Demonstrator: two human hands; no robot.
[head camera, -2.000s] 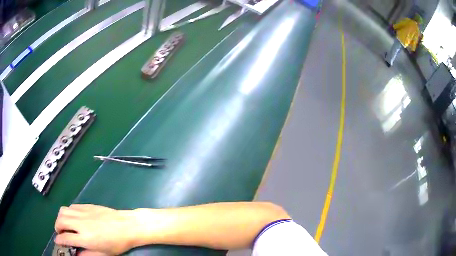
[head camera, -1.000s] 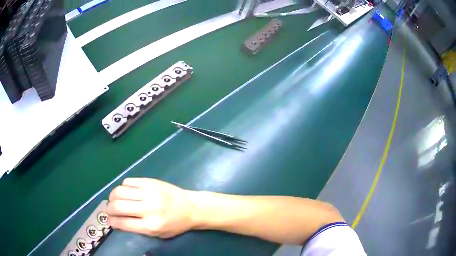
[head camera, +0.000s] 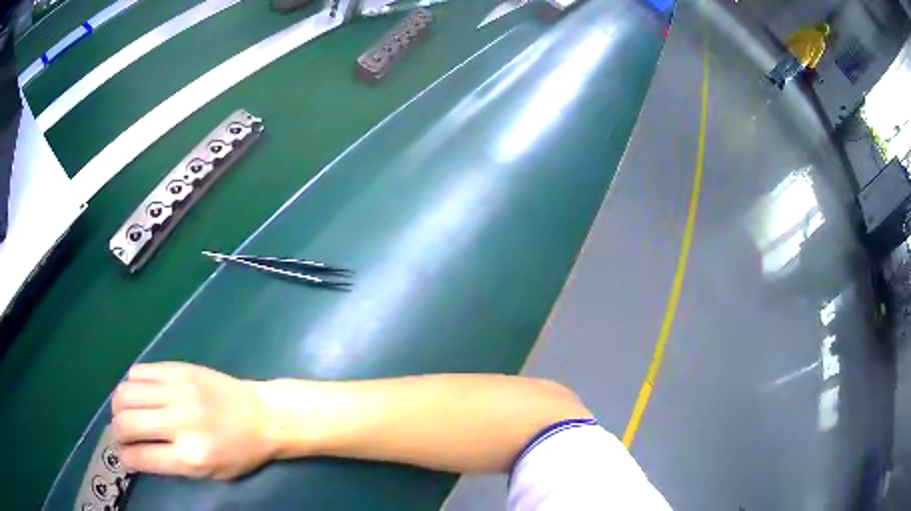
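Note:
My right hand (head camera: 190, 419), bare, reaches in from the lower right with its fingers curled over the upper end of a grey six-hole bar (head camera: 101, 487). The fingertips are hidden. The bar is cut off by the bottom edge; two round recesses show. My left hand is not in view. A second six-hole bar (head camera: 186, 188) lies beyond the hand on the green surface, recesses up. Thin metal tweezers (head camera: 280, 269) lie between that bar and my forearm, across the pale seam. No hand touches them.
A third, darker bar (head camera: 395, 45) lies farther off. A white board (head camera: 35, 215) with a dark stack is at the left edge. White strips (head camera: 150, 140) cross the green surface. Right of the bench is grey floor with a yellow line (head camera: 689, 230). A person in yellow (head camera: 807, 48) is far off.
The camera view swung left and back right, shifting everything in the picture. My right hand stays at the bar's end. The second bar and the tweezers lie as before.

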